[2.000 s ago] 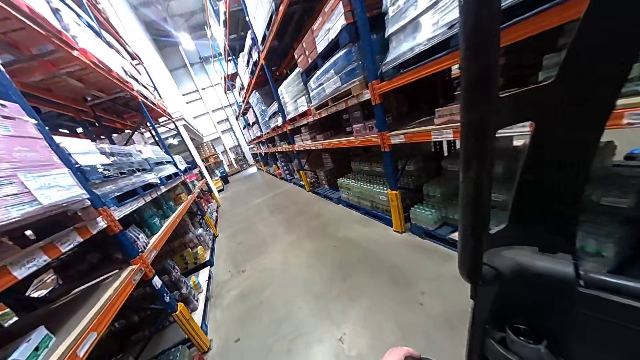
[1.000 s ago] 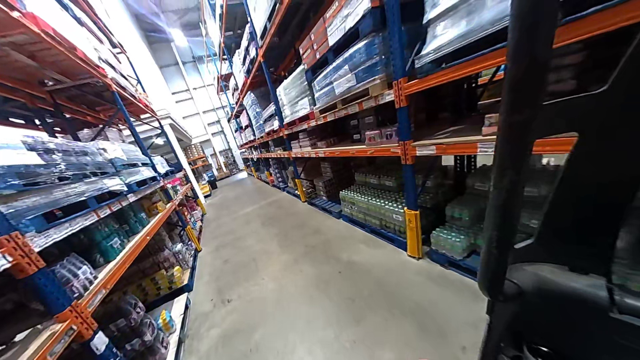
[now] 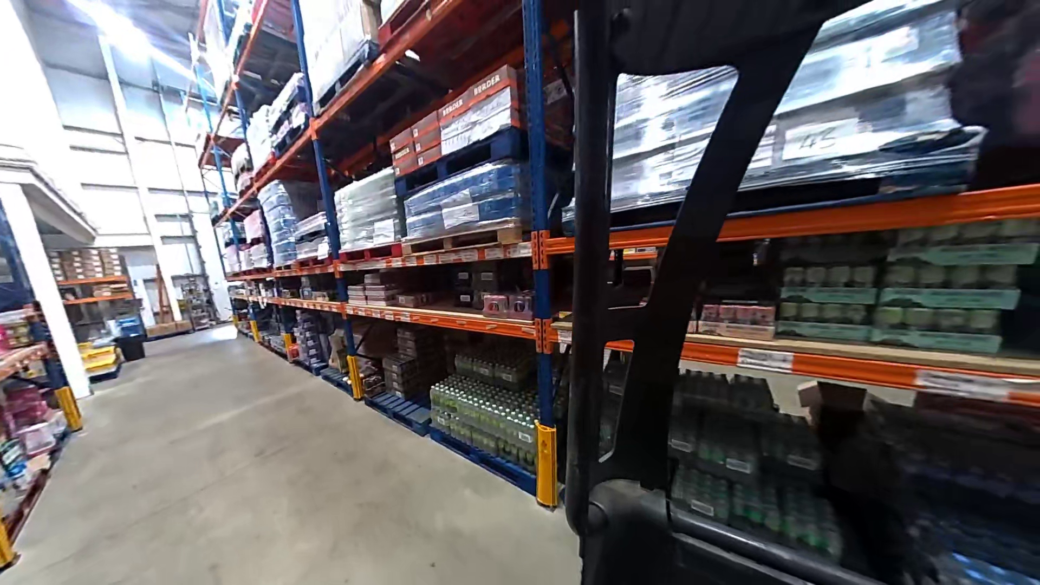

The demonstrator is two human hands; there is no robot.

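Observation:
Neither my left hand nor my right hand shows in the head view. The black frame of a vehicle, probably a forklift (image 3: 591, 268), stands close on the right, its post upright and its lower bar (image 3: 731, 548) running off to the bottom right. Behind it, an orange and blue pallet rack (image 3: 537, 195) holds plastic-wrapped pallet loads (image 3: 861, 122), trays of cans (image 3: 934, 305) and shrink-wrapped packs of bottles (image 3: 487, 414). What my hands hold or touch is hidden.
A concrete aisle floor (image 3: 268, 471) runs ahead to the far wall. Yellow post guards (image 3: 547, 465) stand at the rack's feet. More shelving lines the left edge, near a white column (image 3: 45, 284). A dark bin (image 3: 131, 348) stands farther back.
The view has swung to the right and the nearer rack bays look larger. A bit of a hand at the bottom edge two seconds ago is out of view.

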